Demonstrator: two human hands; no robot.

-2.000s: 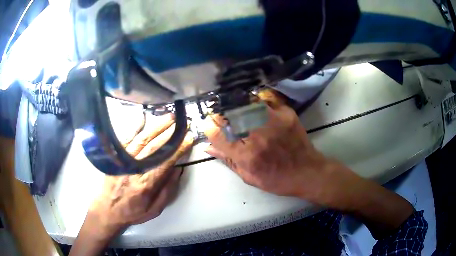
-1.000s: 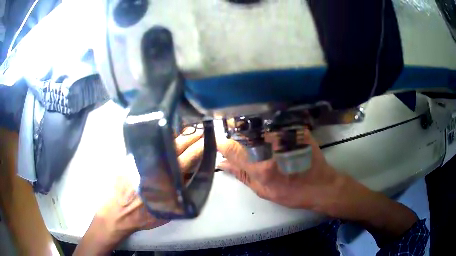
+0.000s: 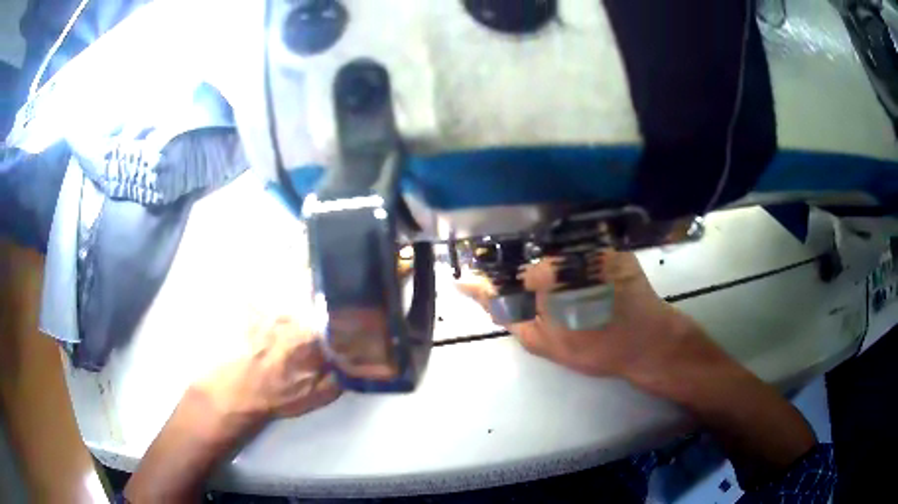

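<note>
The white sewing machine head (image 3: 512, 98) with its blue stripe fills the upper middle. A shiny metal guard (image 3: 359, 285) hangs from its front and hides the needle area. My left hand (image 3: 286, 369) lies on the white machine bed (image 3: 394, 433) left of the guard, its fingertips hidden behind the guard. My right hand (image 3: 601, 335) is behind the tension knobs (image 3: 581, 305), its fingers reaching under the head and partly hidden. I cannot tell whether either hand holds anything.
Grey cloth (image 3: 128, 266) with a gathered, ribbed edge (image 3: 148, 172) lies at the left of the bed. Lamp glare whitens the upper left. A dark cloth band (image 3: 694, 98) wraps the head. Another person's forearm (image 3: 30, 384) is at the left edge. The bed's front edge has ruler marks.
My hands have moved apart: the left drew back left from the needle area, the right shifted slightly right. The head and guard appear further right in view than two seconds ago.
</note>
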